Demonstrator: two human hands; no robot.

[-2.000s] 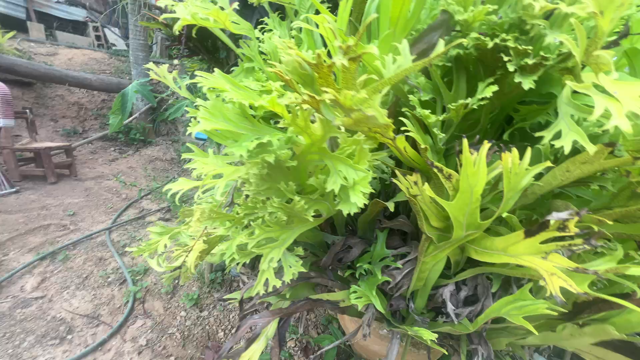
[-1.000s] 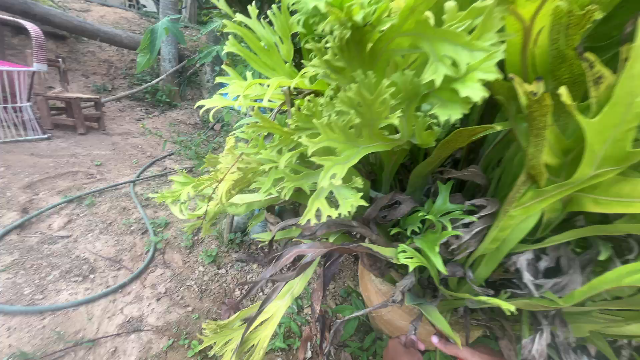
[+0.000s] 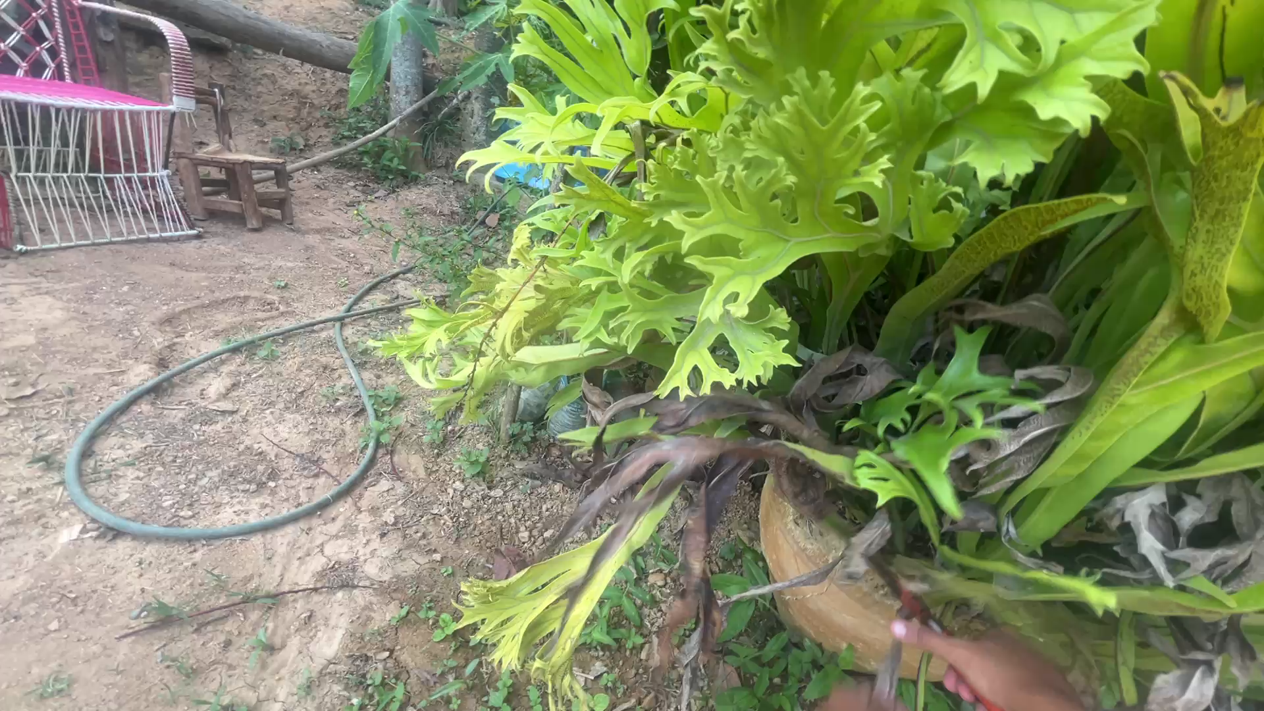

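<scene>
A large fern with lobed green fronds (image 3: 790, 207) grows from a round tan pot (image 3: 810, 583). Withered brown fronds (image 3: 691, 454) droop over the rim, and a yellow-green frond (image 3: 553, 602) hangs to the left of the pot. In front of the pot, at the bottom edge, my right hand (image 3: 1002, 671) grips a red-handled tool (image 3: 913, 604), whose dark end reaches up among the leaves by the rim; blur hides its exact kind. My left hand (image 3: 861, 697) shows only as a blurred sliver beside a dry leaf strip, so its grip is unclear.
A green hose (image 3: 197, 531) loops over the bare soil at left. Behind it stand a pink and white corded chair (image 3: 89, 158) and a small wooden stool (image 3: 237, 173). A log (image 3: 257, 35) lies at the back. Low weeds (image 3: 770, 657) grow around the pot.
The view has shifted down and closer to the pot. Fingers showed at the bottom edge one second ago; now more of my right hand is visible, with the red-handled tool in it.
</scene>
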